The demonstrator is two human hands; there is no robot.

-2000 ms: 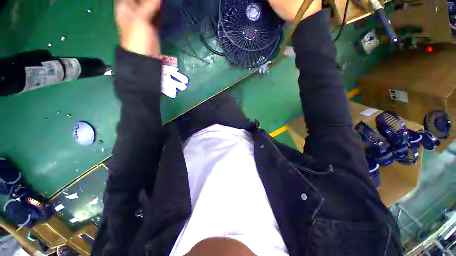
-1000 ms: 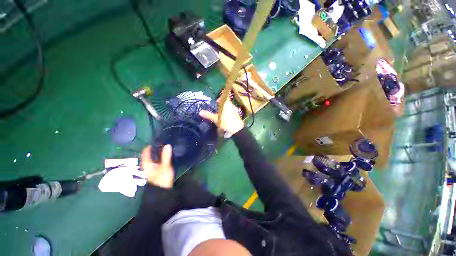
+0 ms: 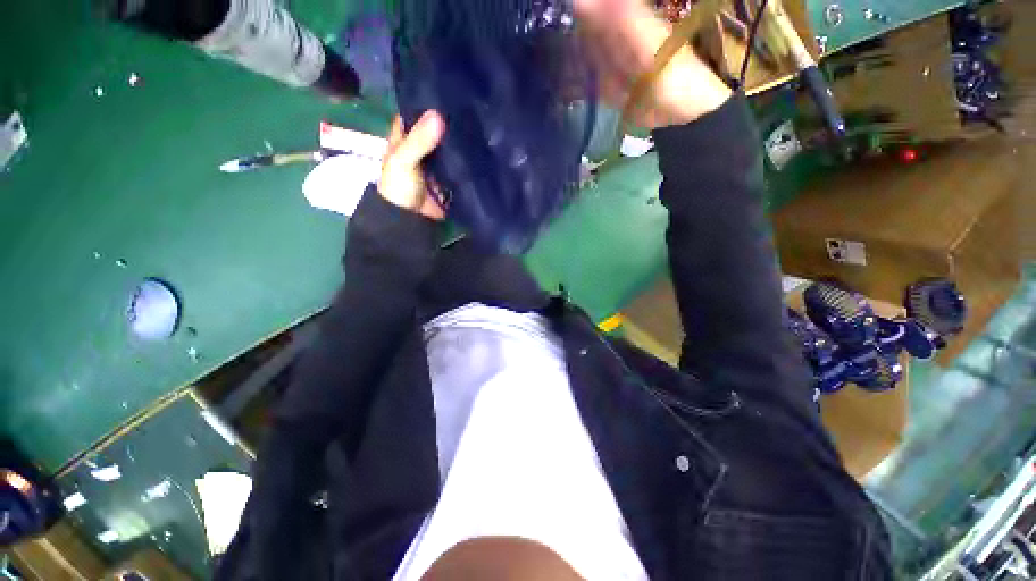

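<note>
A dark navy fan is large and blurred at the top centre, over the bench's front edge. My left hand holds its left side, thumb up and fingers partly hidden behind it. My right hand is at its upper right side, blurred and cut by the top edge; its fingertips are unclear, but it appears to grip the fan.
A white glove and a thin marker-like tool lie left of my left hand. A round disc lies farther left. A black power driver hangs upper left. Cartons and dark fans stand at right.
My hands were apart around the fan on the bench; now both are at its sides, and it appears closer and turned. The view has swung back down towards my body.
</note>
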